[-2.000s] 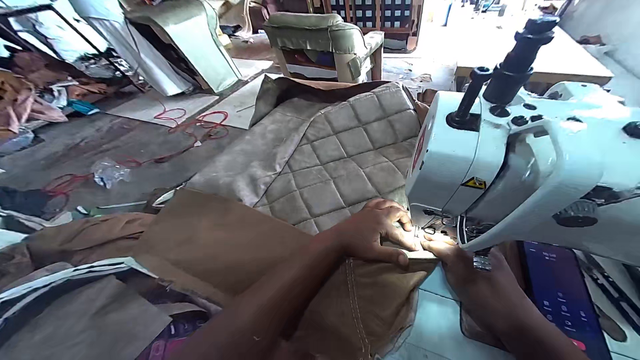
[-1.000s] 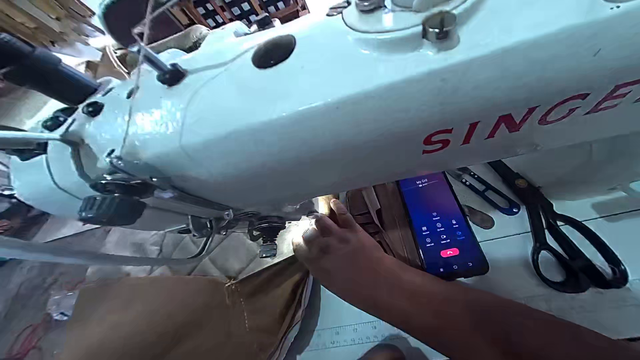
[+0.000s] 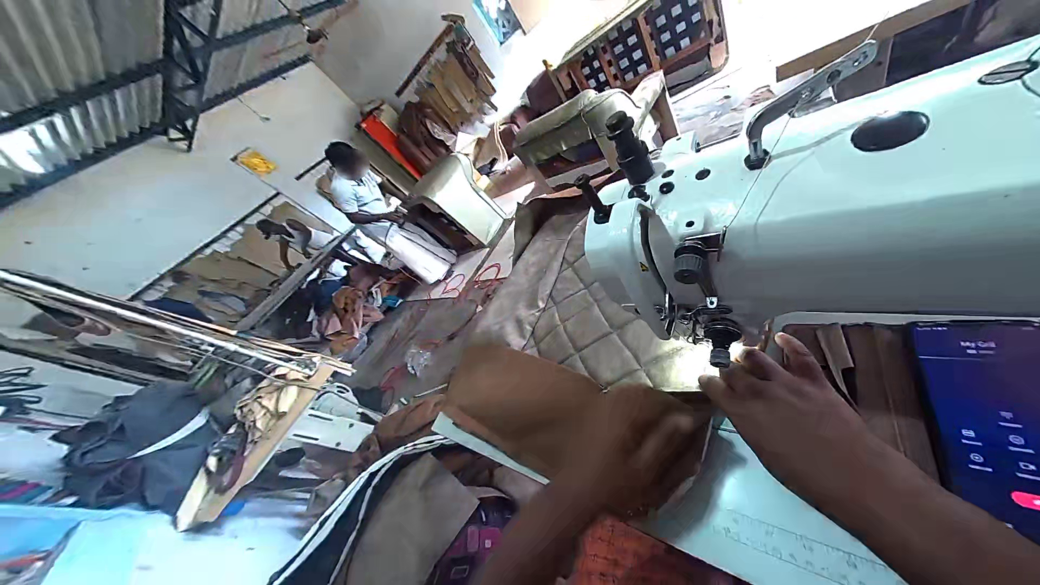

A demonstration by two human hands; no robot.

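A white Singer sewing machine (image 3: 877, 219) fills the right side, its lamp lighting the needle area. Below its head my right hand (image 3: 780, 390) touches the edge of the work, thumb and fingers partly bent; whether it grips the fabric is unclear. My left hand (image 3: 650, 439), blurred, lies over brown fabric (image 3: 520, 398) left of the needle area; its fingers cannot be made out. Quilted grey-brown material (image 3: 601, 325) with diamond stitching stretches away behind the machine head. The needle tip is hidden.
A smartphone (image 3: 975, 422) with a lit screen lies right of my right hand, beside brown strips (image 3: 886, 390). Ruler markings (image 3: 796, 536) show on the machine bed. A seated person (image 3: 366, 195) and another person (image 3: 292, 236) are farther back, near an upholstered armchair piece (image 3: 463, 195).
The view has swung widely. Two seconds ago both my hands were close together at the needle area; now my left hand is farther left over the brown fabric, while my right remains near the needle.
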